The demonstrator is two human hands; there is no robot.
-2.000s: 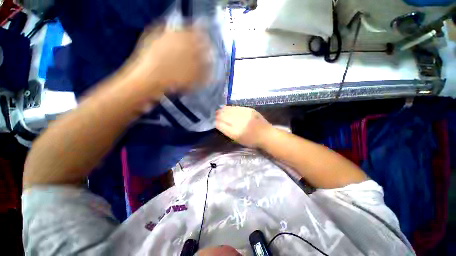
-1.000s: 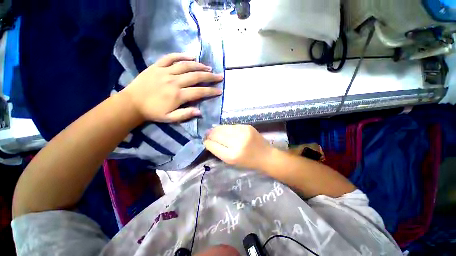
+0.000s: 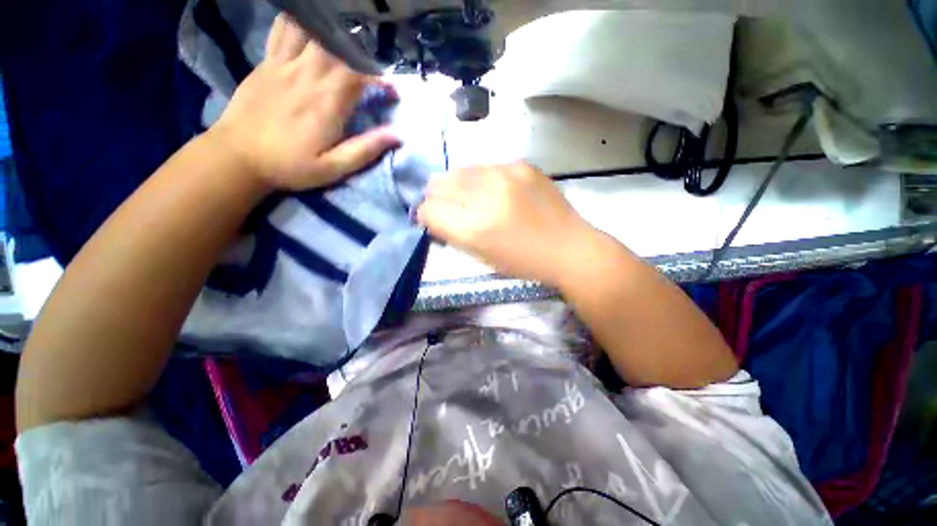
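Observation:
The light grey contrast panel with navy stripes [image 3: 308,241] lies on the machine table and hangs over its front edge, with the navy garment body [image 3: 92,113] at the left. My left hand [image 3: 298,118] lies on the panel, thumb and fingers apart, pressing the cloth just left of the needle area. My right hand [image 3: 498,216] pinches the seam edge at the panel's right side, near the table's front edge. The presser foot and needle area [image 3: 470,98] is beyond my hands; the needle itself is not clear.
Black scissor loops [image 3: 694,154] lie under a cream cloth pad [image 3: 637,72] right of the machine head. A ruled measuring tape [image 3: 658,269] runs along the table's front edge. A pink-red crate [image 3: 732,308] holding navy pieces stands at the right, below the table.
The view has shifted toward the machine head. My left hand has moved forward and left on the cloth; my right hand has moved forward with the seam edge.

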